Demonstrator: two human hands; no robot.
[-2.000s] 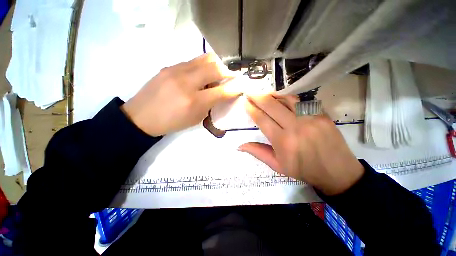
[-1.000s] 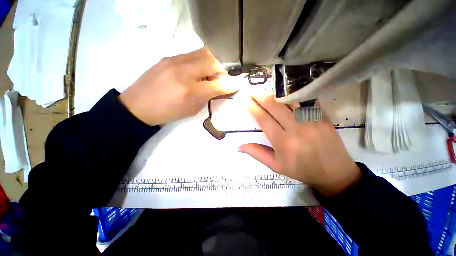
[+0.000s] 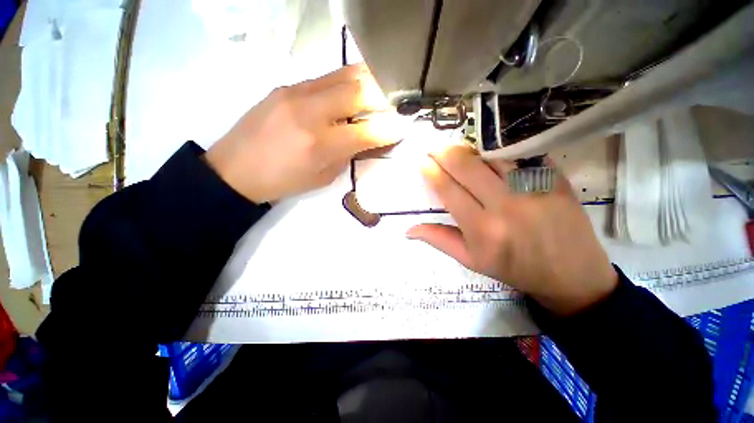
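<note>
My left hand point(image 3: 302, 136) lies palm down at the left of the needle area, fingertips in the lamp glare. My right hand point(image 3: 517, 227) lies flat at the right of it, its fingertips near the presser foot point(image 3: 449, 113) and its thumb apart on the table. The fabric between my fingertips is washed out by the lamp, so its edges cannot be made out. The fingers seem to press down rather than pinch, but the glare hides the tips. The cream-grey machine head point(image 3: 463, 41) stands just beyond both hands. The ridged knob point(image 3: 530, 179) shows above my right hand.
White strips point(image 3: 653, 186) lie on the bed at the right, beside scissors point(image 3: 732, 186) at the edge. A panel stack point(image 3: 62, 91) and narrow pieces point(image 3: 23, 227) lie on the left board. The printed ruler point(image 3: 331, 303) runs along the front edge. Blue baskets point(image 3: 566, 376) are below.
Compared with one second ago, the view has shifted slightly, and more of the machine's underside and a thread loop show. Earlier my left hand moved a little up and left. The hands otherwise keep their places.
</note>
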